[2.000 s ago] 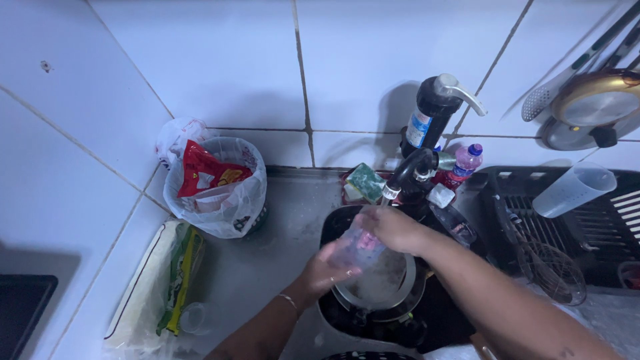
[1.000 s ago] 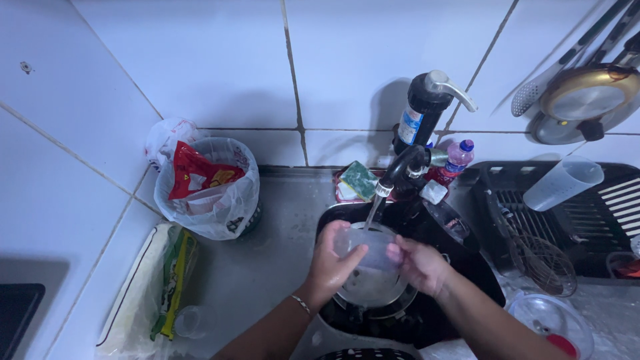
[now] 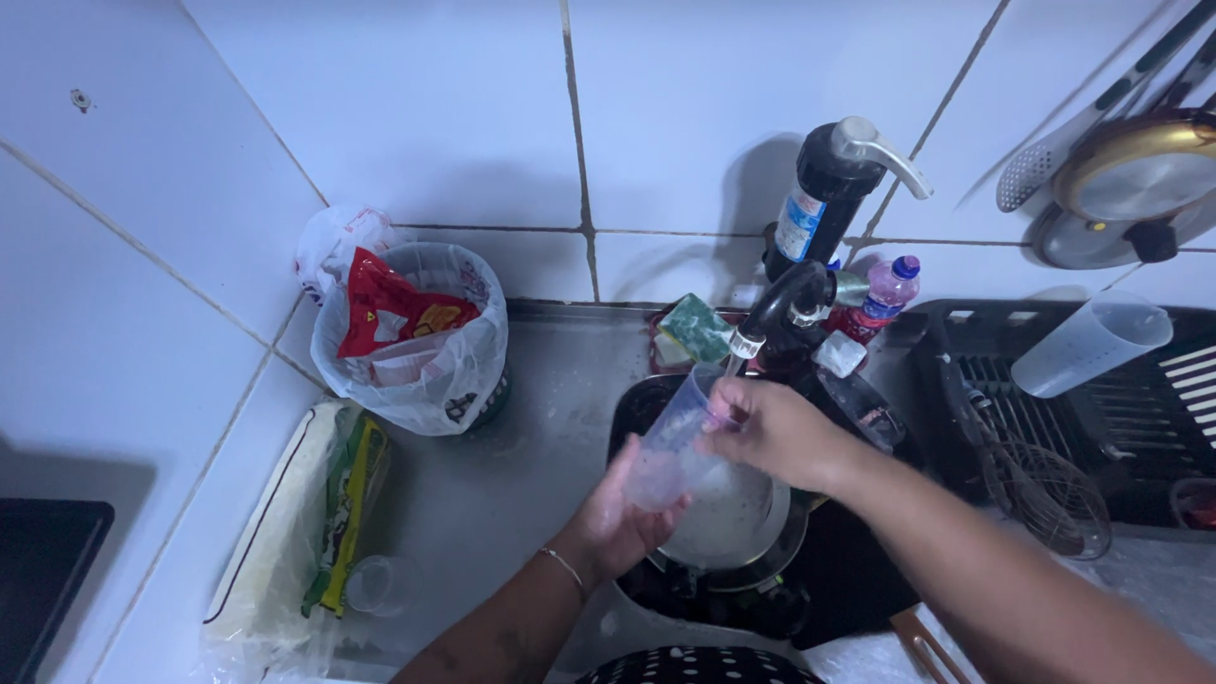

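Note:
My left hand (image 3: pixel 632 508) holds a translucent plastic cup (image 3: pixel 673 446) by its base, tilted beneath the black faucet (image 3: pixel 793 290). At the cup's rim is my right hand (image 3: pixel 765 423), its fingers gripping the edge. A thin stream of water runs from the faucet's metal tip, close to my right fingers. Below the cup, a round metal pan (image 3: pixel 727 527) with cloudy liquid sits in the dark sink (image 3: pixel 641 389). A green and yellow sponge (image 3: pixel 696 328) rests behind the cup, next to the faucet.
A lined waste bin (image 3: pixel 484 285) stands at the left, with plastic packages (image 3: pixel 356 513) in front. Right of the sink, a black dish rack (image 3: pixel 936 332) holds a translucent tall cup (image 3: pixel 1088 347) and a wire whisk (image 3: pixel 1045 494). A black water filter (image 3: pixel 822 195) rises behind the faucet.
One second ago both hands held a round, clear plastic piece under the water; now a tall cup is tilted there. A clear round lid with red has appeared and left view at the lower right.

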